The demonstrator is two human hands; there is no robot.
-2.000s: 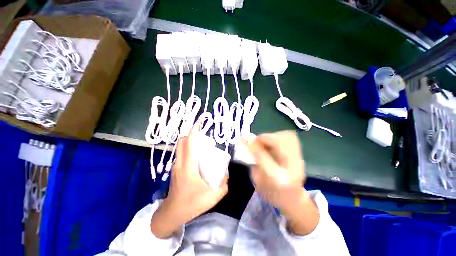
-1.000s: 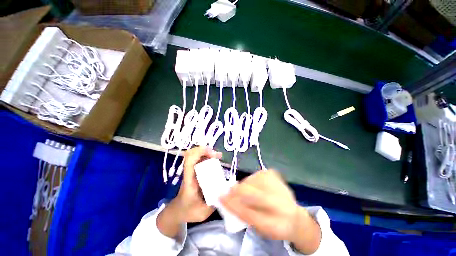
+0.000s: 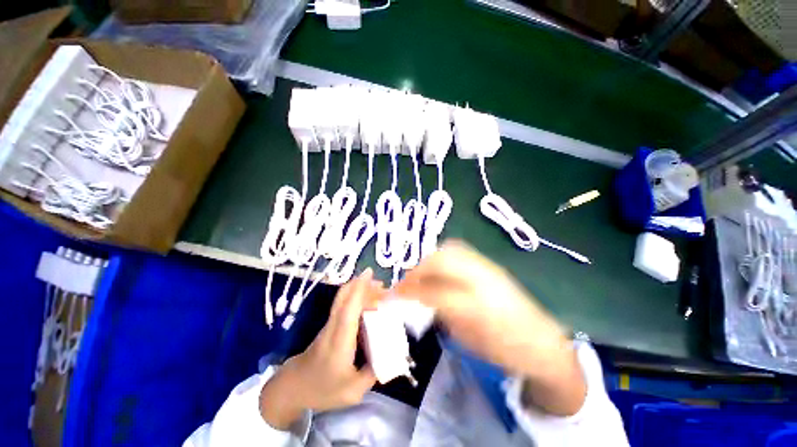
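Observation:
My left hand (image 3: 328, 362) holds a white power adapter (image 3: 385, 343) low in front of me, its metal pins pointing down and right. My right hand (image 3: 481, 310), blurred, is at the top of this adapter with a white wiping cloth (image 3: 418, 316) partly showing under its fingers. Several white adapters (image 3: 367, 118) stand side by side in a row on the dark green bench, their folded white cables (image 3: 387, 229) lying toward me. One more adapter (image 3: 477, 134) sits at the row's right end, its cable bundle (image 3: 509, 222) set apart.
An open carton (image 3: 179, 166) with adapters and cords is at left, above a blue tote (image 3: 175, 349). A slim pale-handled tool (image 3: 578, 201), small blue bin (image 3: 635, 189), white block (image 3: 656, 257), black pen (image 3: 689, 292) and grey tray (image 3: 734, 323) are at right. An adapter (image 3: 343, 12) lies on the conveyor.
The held adapter has turned so its pins show at its lower end. My right hand has moved up to the adapter's top. The adapter on the conveyor has shifted left in view.

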